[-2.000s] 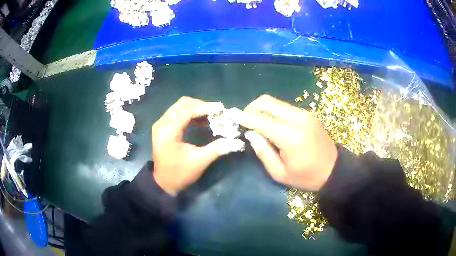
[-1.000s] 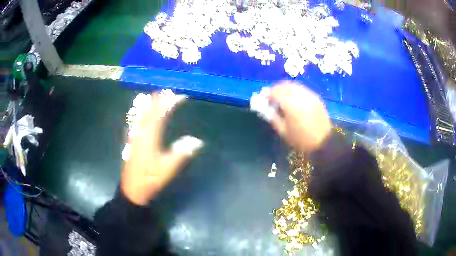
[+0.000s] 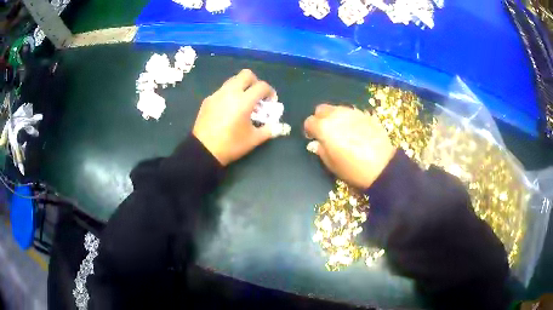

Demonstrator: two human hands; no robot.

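My left hand (image 3: 233, 118) holds a white plastic housing (image 3: 267, 112) between fingers and thumb, over the middle of the dark green bench. My right hand (image 3: 351, 142) is just right of it, not touching it, with fingertips curled together; whether a small piece is between them cannot be told. Pale tape shows on a fingertip of each hand. Brass contacts (image 3: 341, 225) lie in a loose pile beside and under my right forearm. Several white housings (image 3: 161, 69) stand in a cluster at the bench's upper left.
A blue tray (image 3: 461, 54) with white housings crosses the far edge. A clear plastic bag (image 3: 485, 166) of brass contacts lies at right. White gloves (image 3: 23, 124) are at far left, above a blue stool (image 3: 23, 218).
Since one second ago, my right hand has come down from the blue tray's edge. My left hand has moved right from the housings and now holds one.
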